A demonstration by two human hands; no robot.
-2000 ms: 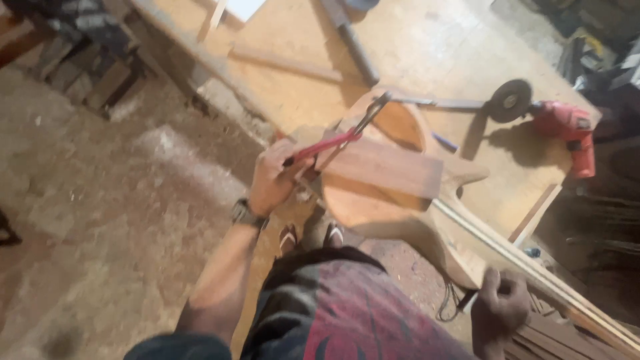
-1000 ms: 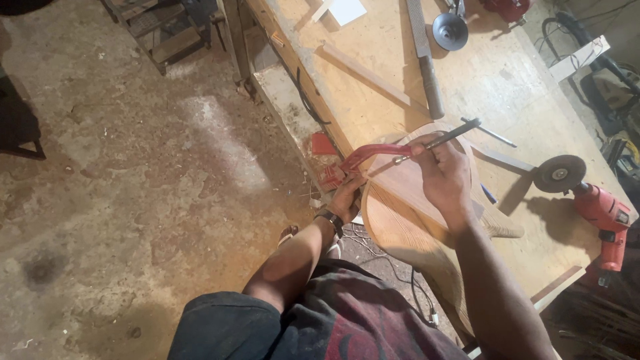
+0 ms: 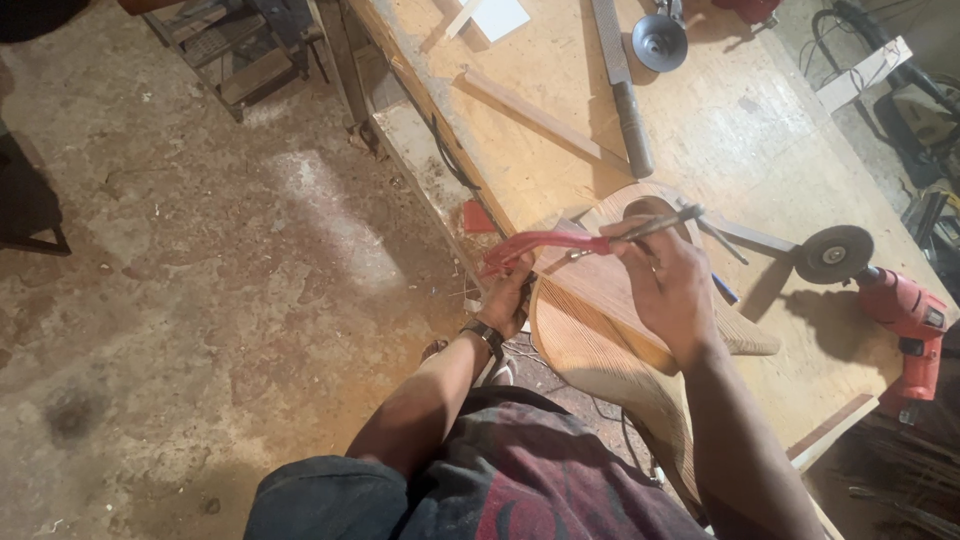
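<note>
A wooden guitar body (image 3: 577, 315) lies at the bench's near edge, with a flat wooden board (image 3: 600, 292) across it. A red clamp (image 3: 555, 238) with a metal screw spans above the board's left end. My left hand (image 3: 508, 300) grips the clamp's left end beside the body's edge; some fingers are hidden. My right hand (image 3: 667, 285) is over the board, its fingers closed around the clamp's screw end. The guitar's neck side runs down toward my right forearm and is partly hidden by it.
On the workbench (image 3: 720, 135) lie a rasp (image 3: 630, 120), a wooden strip (image 3: 540, 116), a dark metal cup-shaped disc (image 3: 659, 43) and a red power drill (image 3: 904, 304) with an abrasive disc (image 3: 834, 255). A wooden rack (image 3: 251, 75) stands at upper left.
My right hand has come from beside the guitar's neck, at lower right, to the clamp and closed on its screw end. My left hand stays on the clamp. The view has shifted.
</note>
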